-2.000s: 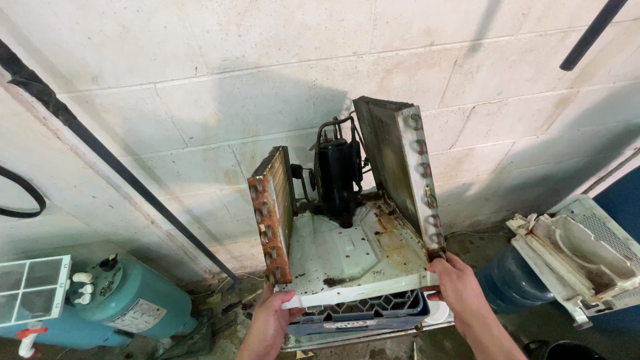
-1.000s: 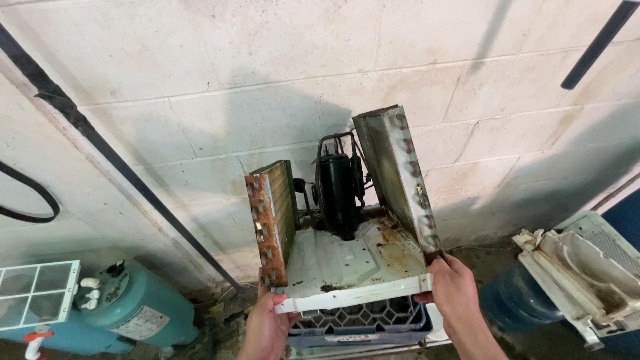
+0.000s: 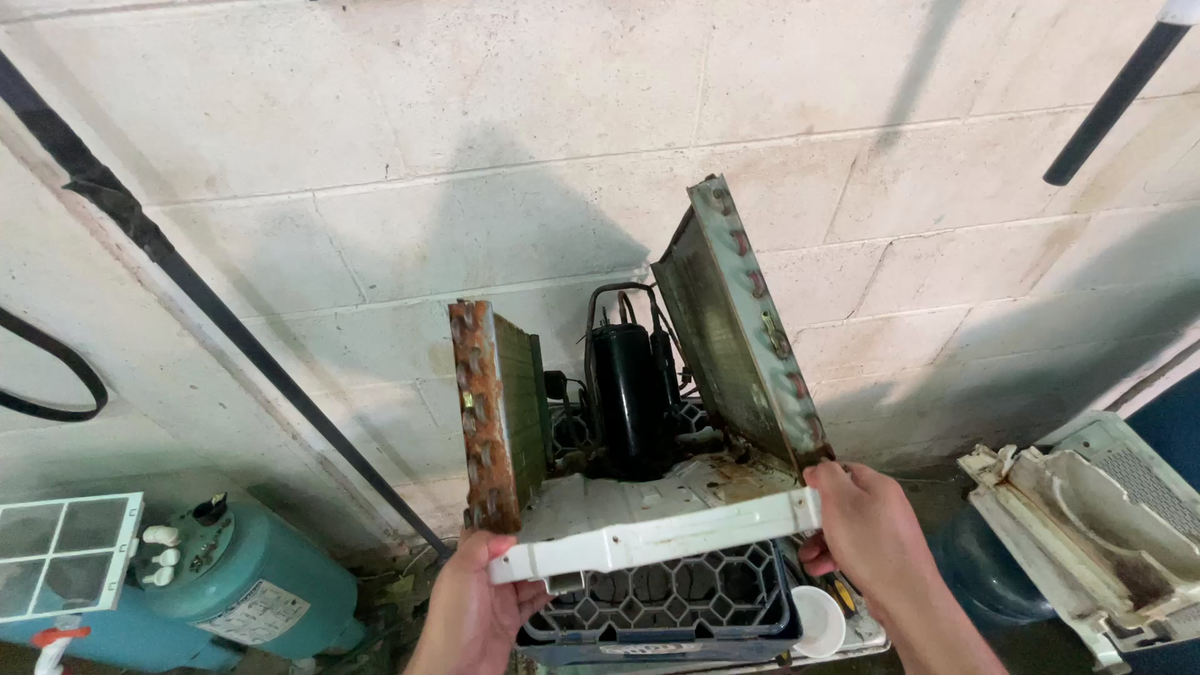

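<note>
An air conditioner chassis with a white metal base pan point(image 3: 656, 539) is held between my two hands above a dark plastic crate point(image 3: 666, 600). My left hand point(image 3: 483, 595) grips the pan's near left corner, below a rusty coil end plate point(image 3: 483, 412). At the near right corner my right hand point(image 3: 858, 520) grips the pan beside the foot of the other finned coil point(image 3: 750, 328). A black compressor point(image 3: 626, 398) with bent tubes stands at the back between the coils. Whether the pan's rear rests on the crate is hidden.
Behind is a painted block wall point(image 3: 562, 112). Teal tanks point(image 3: 272, 572) and a framed filter screen point(image 3: 70, 553) stand at left. A dirty plastic housing point(image 3: 1078, 534) lies at right over a blue container point(image 3: 994, 562). A white cup point(image 3: 817, 621) sits beside the crate.
The near edge of the base pan has risen, and more of the crate shows beneath it. Both hands keep their hold on its corners.
</note>
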